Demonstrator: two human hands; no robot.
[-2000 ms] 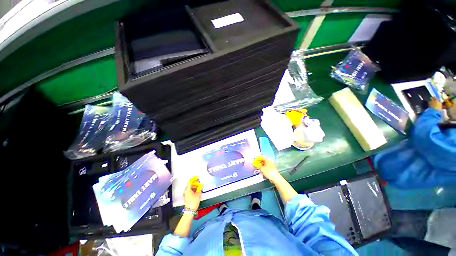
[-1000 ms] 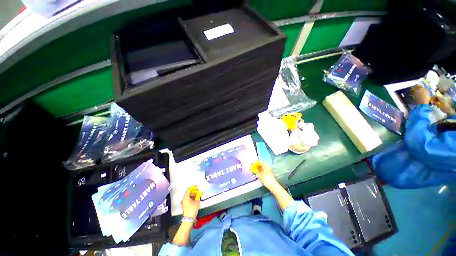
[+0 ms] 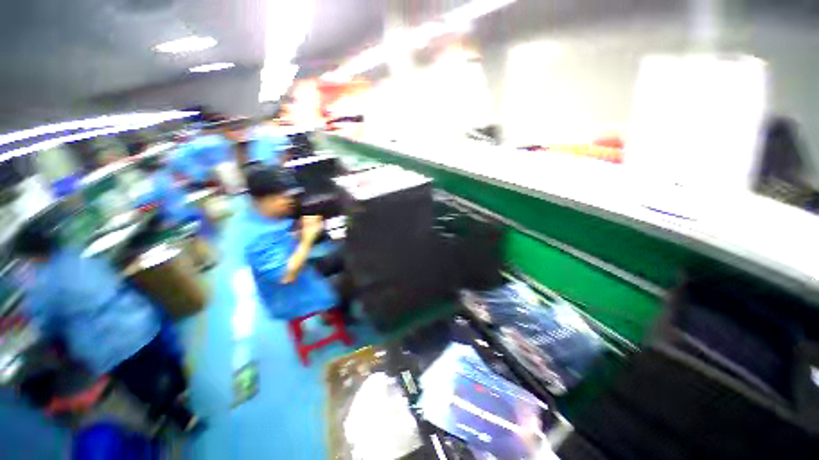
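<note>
The picture is blurred. Neither of my hands shows. A loose fan of printed blue-white films (image 3: 480,404) lies nearest in front of me, at the bottom centre, on black trays (image 3: 431,337). Bagged films (image 3: 539,332) in shiny clear plastic lie behind them against the green bench back. Part of a tall black tray stack (image 3: 682,395) fills the lower right corner.
A carton with clear film (image 3: 377,418) stands on the floor at left of the films. Another dark tray stack (image 3: 395,247) stands further along the bench. A person in blue (image 3: 283,256) sits by a red stool (image 3: 321,334). Several people in blue are at left.
The view has swung left and up, away from the work mat, towards the hall. Both hands, the mat and the film between them have left the picture.
</note>
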